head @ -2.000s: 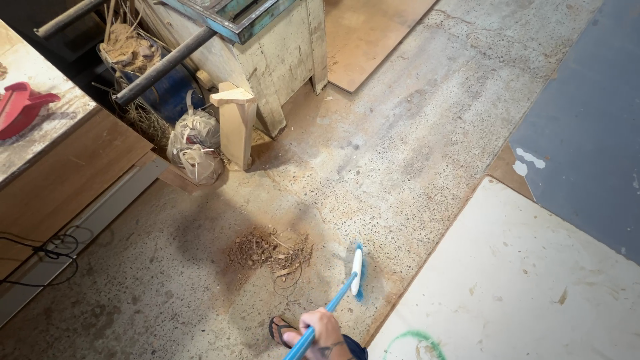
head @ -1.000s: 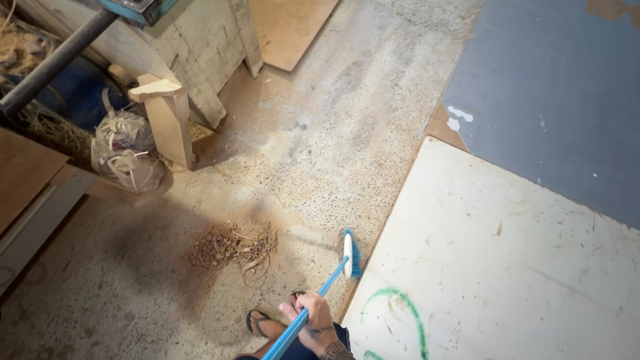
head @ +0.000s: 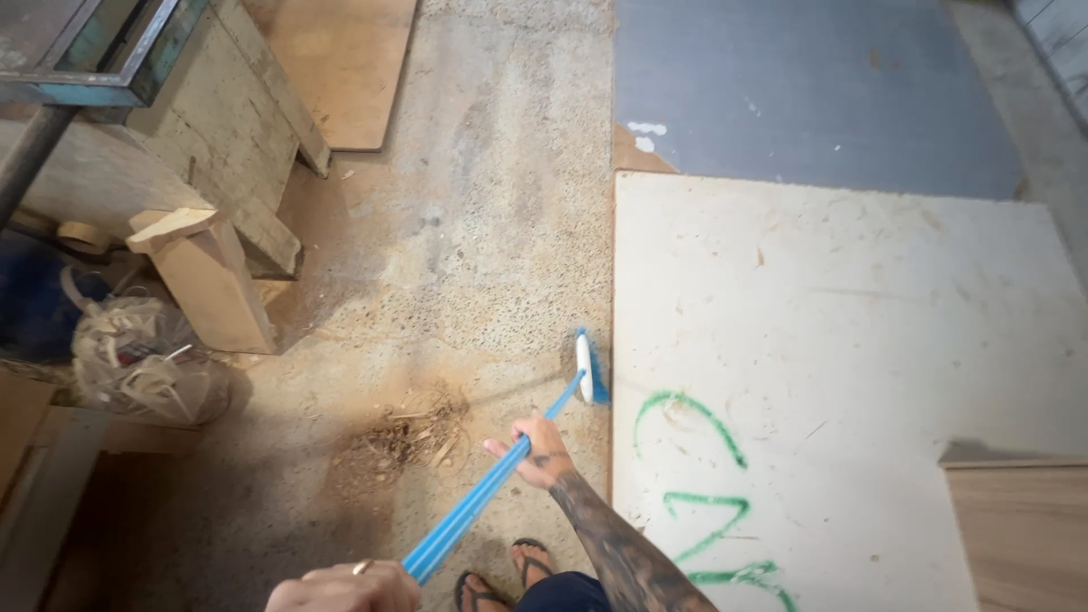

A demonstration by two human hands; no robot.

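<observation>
A broom with a blue handle [head: 476, 497] slants from the bottom of the head view up to its white head with blue bristles [head: 586, 367], which rests on the concrete floor beside the edge of a white board. My left hand [head: 344, 588], with a ring on it, grips the upper end of the handle at the bottom edge. Lower on the handle is my right hand [head: 535, 450], closed round it with the thumb out to the side. A pile of wood shavings [head: 412, 433] lies on the floor left of my right hand.
The white board [head: 816, 340] with green marks covers the floor at right, with a grey-blue board [head: 790, 93] beyond it. At left stand a wooden machine base [head: 229, 127], a wood offcut [head: 212, 280] and a filled plastic bag [head: 140, 365]. Sandalled feet [head: 531, 561] are at the bottom.
The view has turned and shifted. My left hand now shows on the handle at the bottom edge. The broom head stays near the white board's edge.
</observation>
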